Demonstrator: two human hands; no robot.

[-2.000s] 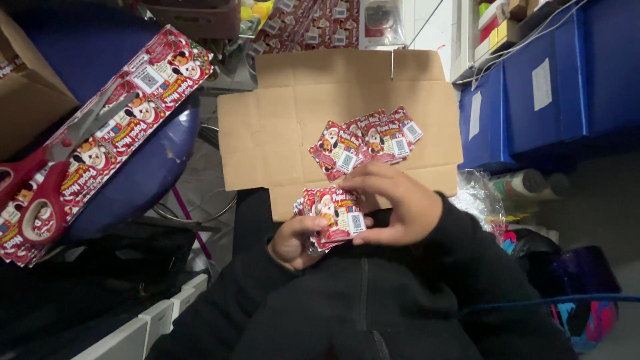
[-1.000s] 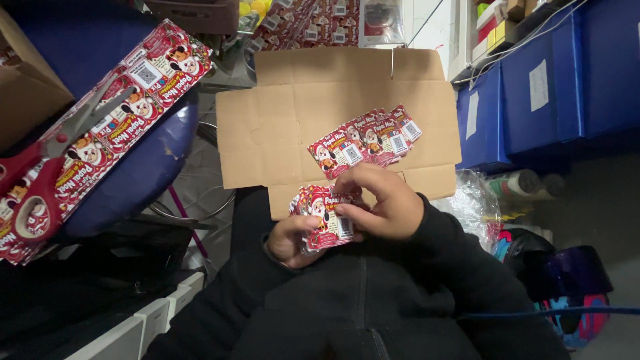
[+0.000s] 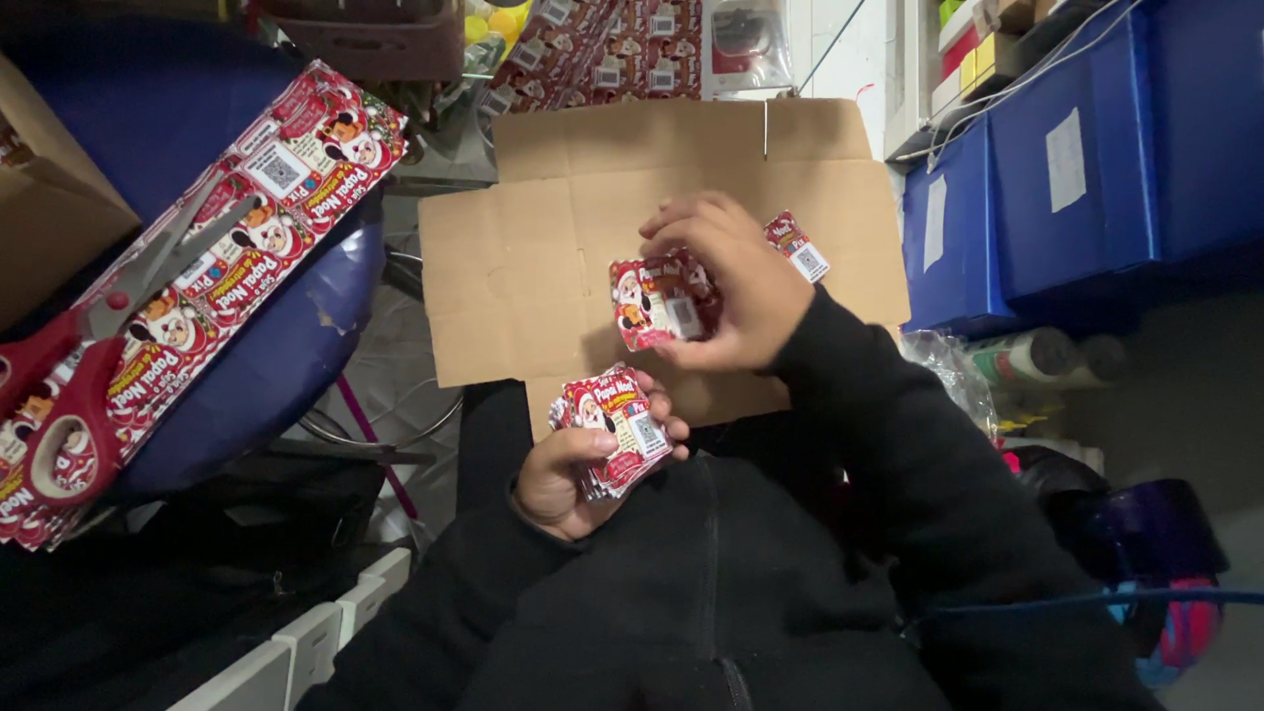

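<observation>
My left hand (image 3: 568, 474) grips a stack of red Christmas cards (image 3: 617, 425) near my lap, thumb on the top card. My right hand (image 3: 736, 286) is over the flattened cardboard (image 3: 513, 237), fingers and thumb around several printed cards (image 3: 657, 301). Just right of its wrist another card or small pile (image 3: 798, 247) lies on the cardboard, partly hidden by the hand. Scissors (image 3: 99, 346) with red handles rest on uncut card strips (image 3: 267, 227) at the left.
The strips lie on a blue seat (image 3: 336, 286) beside an open cardboard box (image 3: 59, 197). More printed sheets (image 3: 632, 59) are at the top. Blue boxes (image 3: 1057, 188) line the right, above bottles (image 3: 1027, 355) and clear plastic wrap (image 3: 948, 375).
My right hand has moved from the stack in my left hand up over the cardboard, where it now holds cards from the area of the spread group. My left hand keeps its stack.
</observation>
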